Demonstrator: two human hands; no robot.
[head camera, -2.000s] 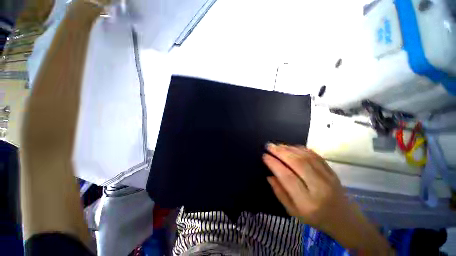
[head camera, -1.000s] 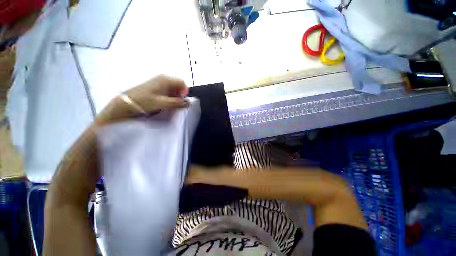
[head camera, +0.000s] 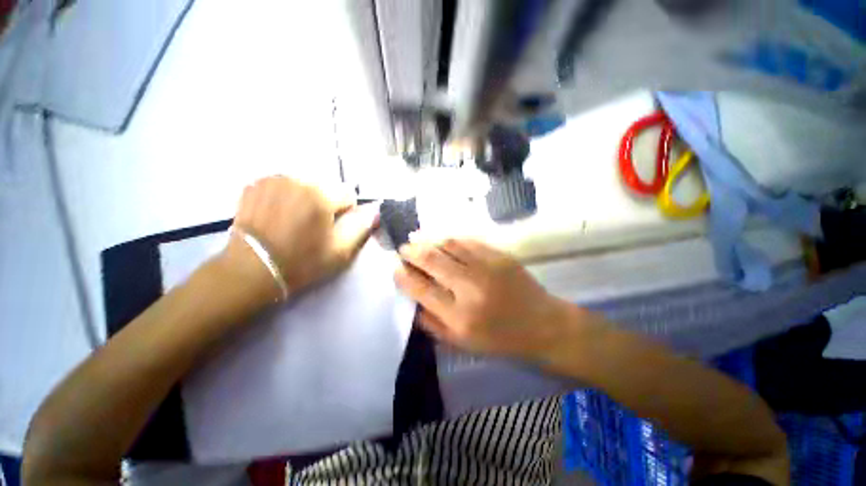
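Observation:
A white panel (head camera: 304, 365) lies on a larger dark panel (head camera: 133, 285), whose dark border shows at the left and right. The dark corner of the layers is near the presser foot and needle (head camera: 418, 157), in bright glare. My left hand (head camera: 294, 233) presses on the panels with its thumb and fingers near that corner. My right hand (head camera: 475, 294) holds the right edge of the panels with its fingertips, just below the corner. A grey ribbed knob (head camera: 512, 196) is just right of the needle area. Whether the needle is in the cloth is hidden by glare.
The sewing machine head (head camera: 608, 47) hangs over the top. Scissors with red and yellow handles (head camera: 649, 157) and a light blue strip (head camera: 726, 190) lie at right. Pale stacked pieces (head camera: 104, 57) lie at left. Blue crates (head camera: 608, 437) stand below the table.
The white panel, lifted in my left hand a second ago, now lies on the dark one. Both hands have come together near the needle. The view has moved closer to the machine head.

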